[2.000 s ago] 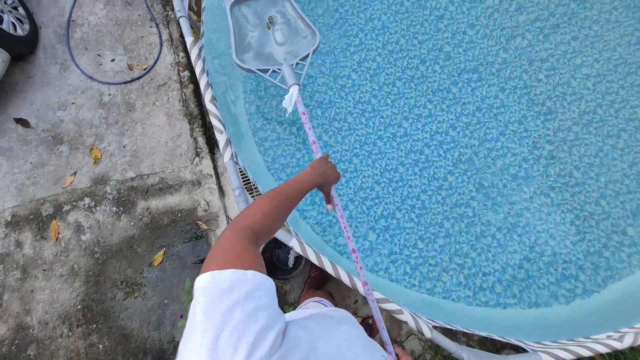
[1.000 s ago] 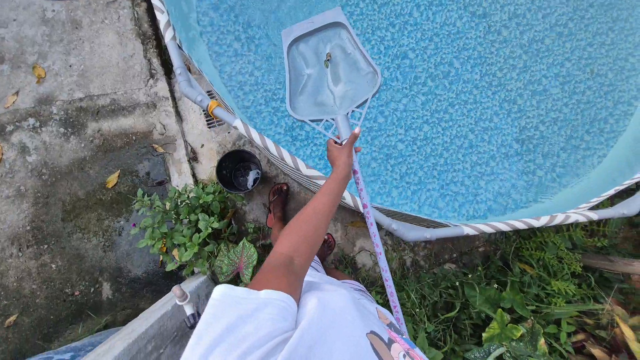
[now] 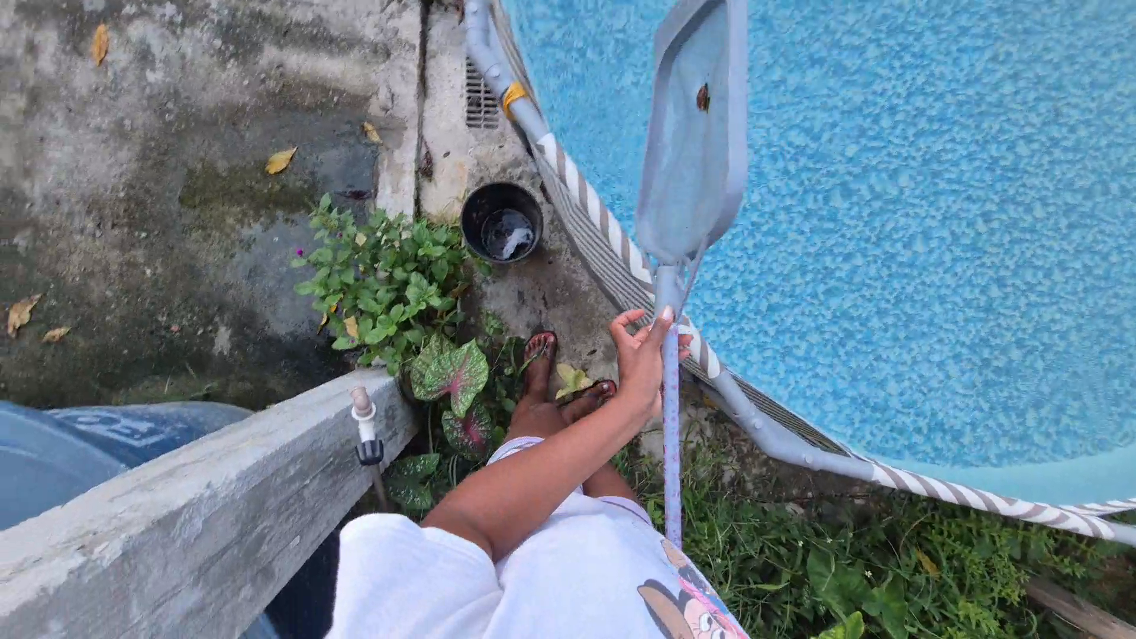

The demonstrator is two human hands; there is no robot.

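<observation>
My left hand [image 3: 646,355] is at the top of the patterned pole [image 3: 672,444] of a pool skimmer, just below the net's neck. Some fingers lie around the pole, while others stand apart on its left. Above the hand, the grey skimmer net [image 3: 688,177] is tilted over the edge of the pool [image 3: 887,248], with a small brown leaf [image 3: 703,98] in it. The pole runs down beside my white shirt, where its lower end is hidden. My right hand is out of view.
A black bucket [image 3: 501,222] with some liquid stands on concrete beside the pool's tubular frame [image 3: 763,435]. Leafy plants [image 3: 390,284] grow near my feet. A concrete wall [image 3: 204,497] with a tap [image 3: 366,426] is at lower left, blue barrels [image 3: 133,430] behind it. Grass lies lower right.
The net has been drawn in from the far part of the pool edge and is now turned more on its side. My left hand has moved up the pole to the net's neck. The view has shifted.
</observation>
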